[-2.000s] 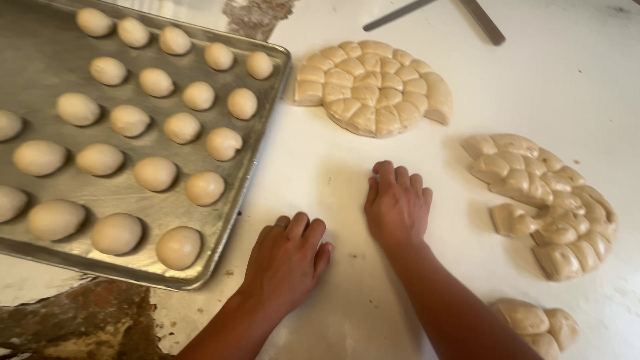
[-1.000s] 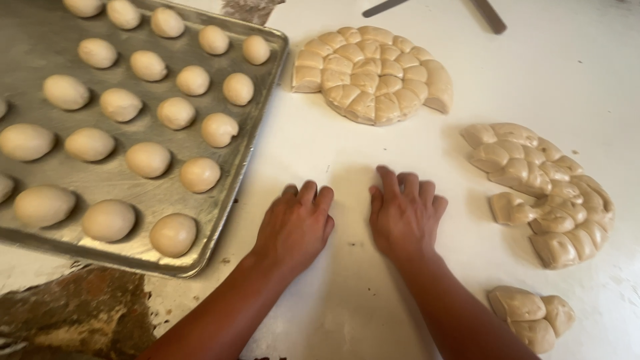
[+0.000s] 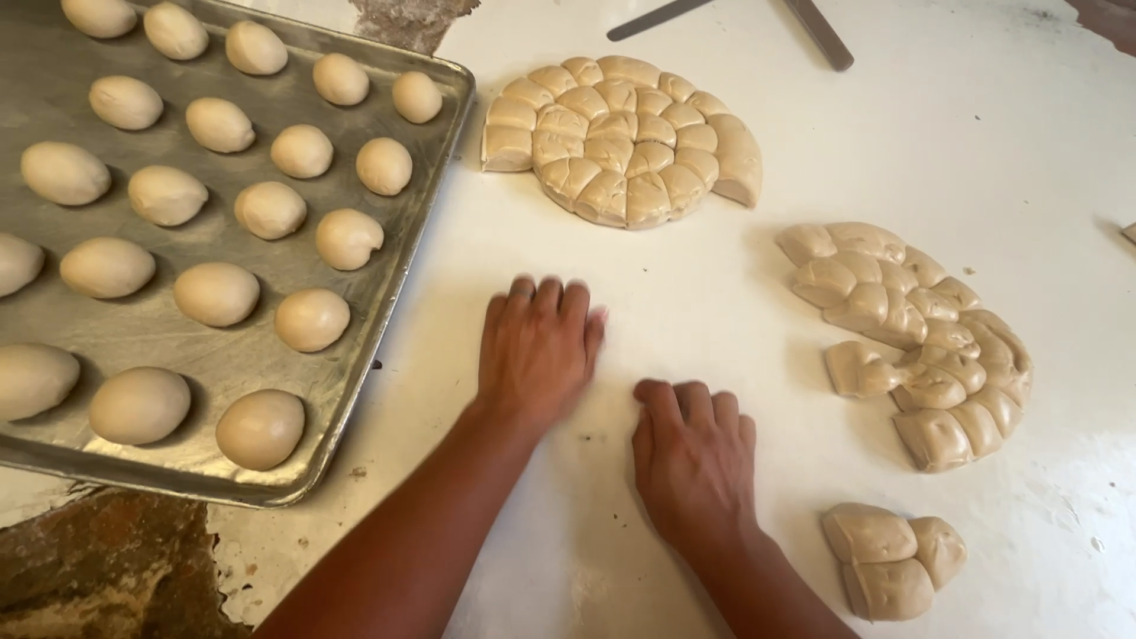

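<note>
My left hand (image 3: 540, 351) rests palm down on the white work surface with curled fingers, right of a metal baking tray (image 3: 355, 373). My right hand (image 3: 697, 457) lies lower and to the right, its fingers curled under too. Whether dough sits beneath either palm is hidden. Rows of round dough balls (image 3: 260, 429) stand apart on the tray. Beyond my hands lies a round slab of dough cut into segments (image 3: 626, 142). A curved, divided dough piece (image 3: 941, 346) is right of my right hand, with a small cluster of dough pieces (image 3: 887, 559) below it.
Two flat strip-like tools (image 3: 821, 35) lie at the top edge of the view. Brown worn patches (image 3: 106, 559) show at the lower left and at the top. A small object (image 3: 1129, 232) is partly visible at the right edge.
My left hand has moved forward, away from me, and my right hand has drawn back toward me. The dough pieces and tray keep their arrangement.
</note>
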